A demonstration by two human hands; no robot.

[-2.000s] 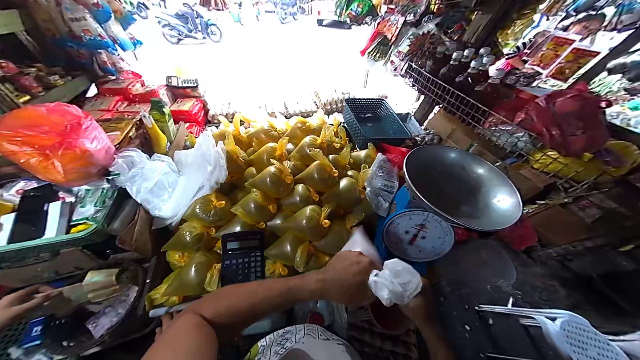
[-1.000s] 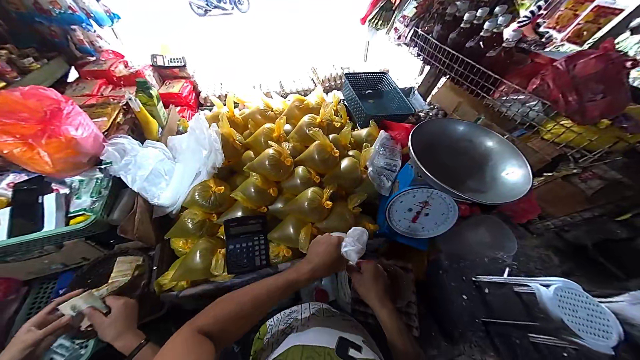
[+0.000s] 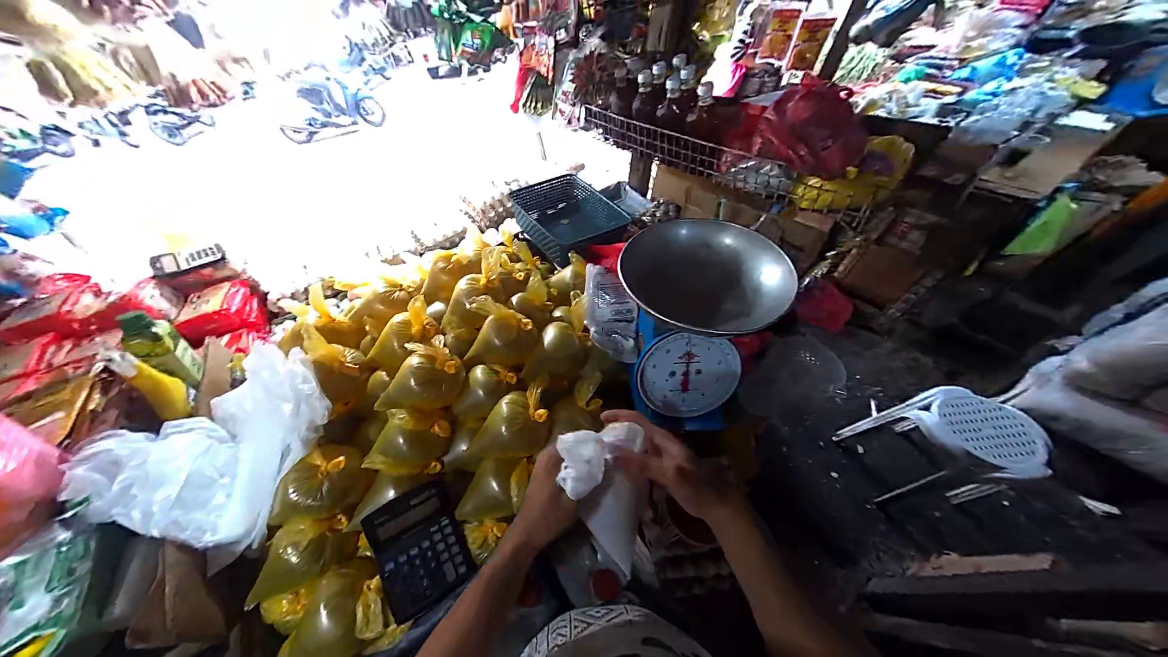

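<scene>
A white plastic bag (image 3: 613, 511), gathered at its top and filled below, hangs upright between my hands at the lower centre. My left hand (image 3: 547, 493) grips its gathered neck from the left. My right hand (image 3: 671, 465) has its fingers at the right side of the same neck. Just beyond stands a blue dial scale (image 3: 689, 374) with a bare round metal pan (image 3: 708, 276). Left of my hands lie several knotted yellow plastic bags (image 3: 422, 376) and a black calculator (image 3: 420, 547).
A dark plastic basket (image 3: 568, 214) sits behind the yellow bags. White plastic bags (image 3: 196, 456) lie at the left, near red-wrapped packs (image 3: 219, 310). A wire rack (image 3: 684, 151) with bottles stands at back right. A white plastic stool (image 3: 990, 429) lies tipped at the right.
The view has swung right. My hands have come together around the neck of the white bag, whose body now shows. Another person's hands, seen earlier at lower left, are out of view.
</scene>
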